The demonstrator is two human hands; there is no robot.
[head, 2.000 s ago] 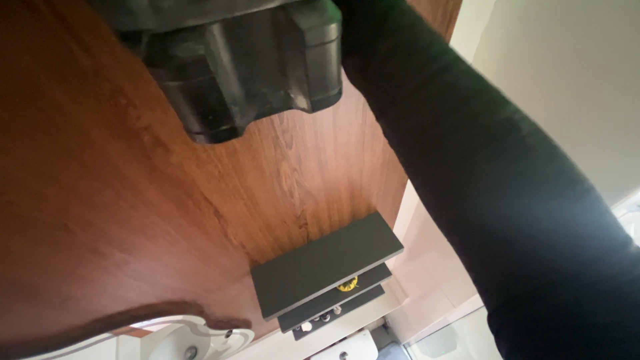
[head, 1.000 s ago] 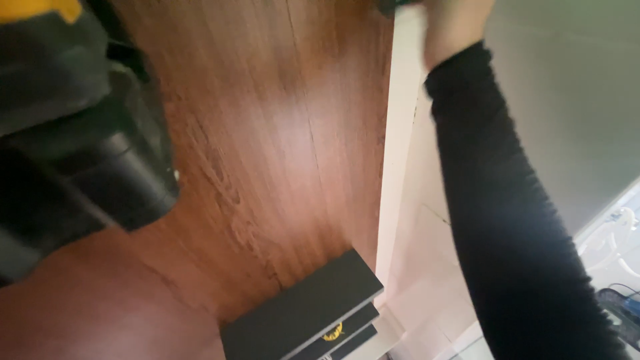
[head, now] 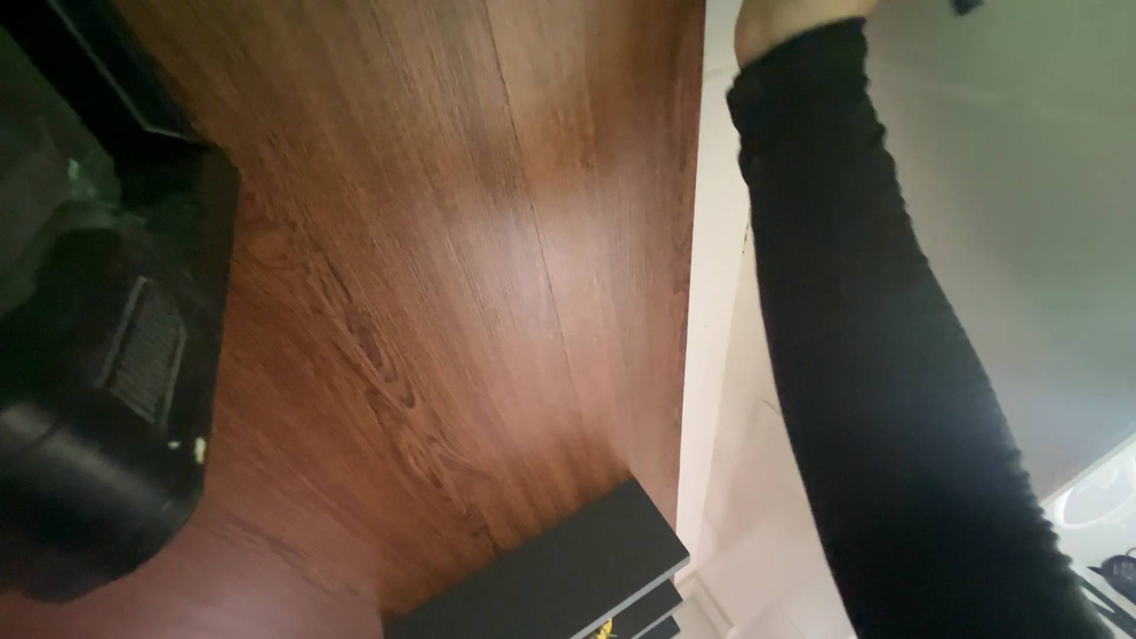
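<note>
My right hand (head: 799, 22) shows only as a bit of bare wrist at the top edge, above a long black sleeve (head: 887, 337) that runs up from the lower right. Its fingers are out of view, so what it holds or touches is hidden. My left hand is not in view. A bulky black plastic object (head: 98, 426), perhaps a tool case, fills the left edge, with a ribbed patch and small pale marks on its side. Between it and the sleeve lies a reddish-brown wood-grain surface (head: 461, 266).
Dark grey boards (head: 550, 577) are set one past another at the bottom, with a small yellow thing (head: 605, 628) between them. A white strip (head: 710, 293) edges the wood-grain surface. A smooth grey-green surface (head: 1021, 195) lies at right. Dark items (head: 1118, 568) sit at the lower right edge.
The black plastic object was at the top two seconds ago and is now at the left edge. The view has shifted. Less of my right hand shows than one second ago.
</note>
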